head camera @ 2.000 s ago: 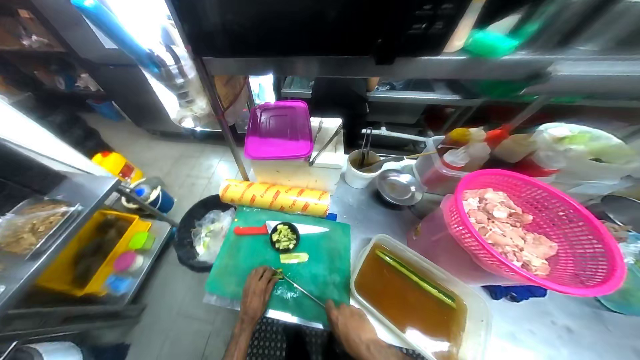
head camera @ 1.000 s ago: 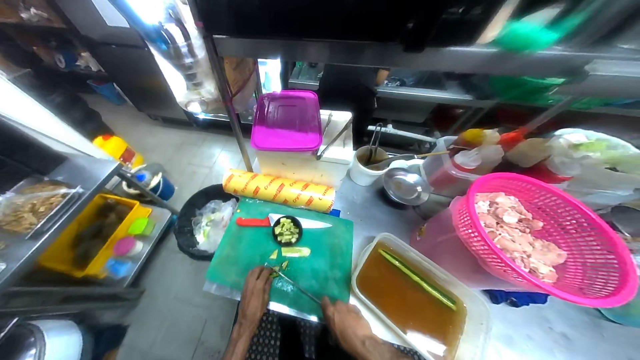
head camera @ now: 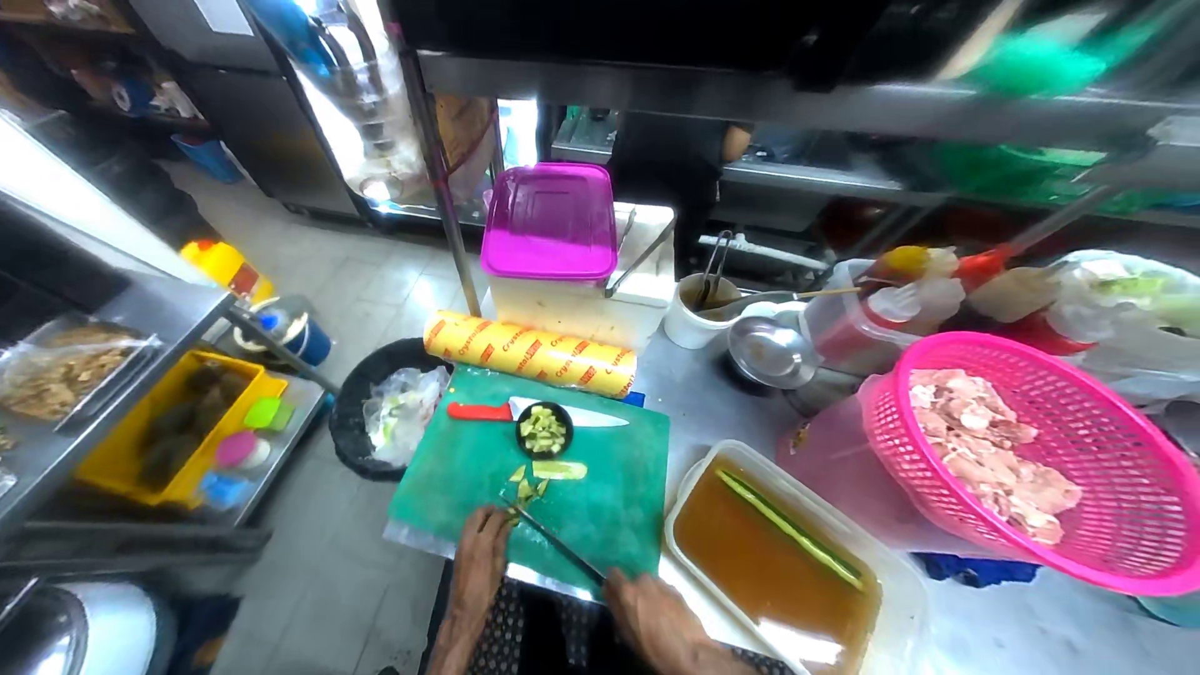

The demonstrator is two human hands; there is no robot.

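Note:
A green cutting board lies on the counter. At its lower edge my right hand grips a dark-bladed knife, whose tip points up and left. By that tip, my left hand rests on the board's lower left, its fingertips at green vegetable pieces; whether it pinches one is hidden. Above them lies a longer cut vegetable piece. A small black bowl of chopped green vegetable stands over the blade of a red-handled knife lying across the board.
Beyond the board lies a yellow wrap roll. To its right stand a tub of brown liquid with a long green strip and a pink basket of raw meat. A black bin is left. A person stands beyond the shelf.
More small green pieces lie near my left fingertips than two seconds ago. The knife remains in my right hand.

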